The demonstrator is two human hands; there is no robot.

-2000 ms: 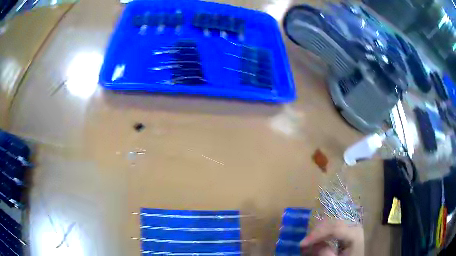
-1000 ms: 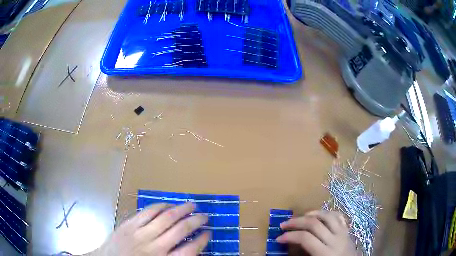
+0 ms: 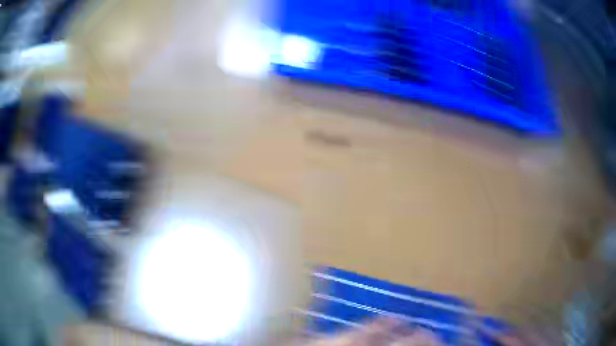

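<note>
The blue cell block (image 3: pixel 398 297) with silvery lines lies at the bottom edge, right of the middle, cut off by the edge and blurred. A hand (image 3: pixel 385 332) shows at the bottom edge over its lower part, small and smeared; it appears to be my left hand, and its fingers and grip cannot be made out. At the block's right end is another blue piece (image 3: pixel 496 331), perhaps the narrow cell strip; I cannot tell if they touch. A faint skin-coloured patch beside it may be my right hand, too blurred to tell.
The blue tray (image 3: pixel 432 94) with dark strips is at the upper right. Dark-blue cell stacks (image 3: pixel 101 169) stand at the left table edge. A glossy sheet with strong glare (image 3: pixel 270 203) lies between them and the block. The ribbon pile (image 3: pixel 577 321) is a pale blur at the lower right.
The view has swung left, so the tray, block and stacks sit further right, and everything is blurred. The cell strip now shows close against or beside the block's right end.
</note>
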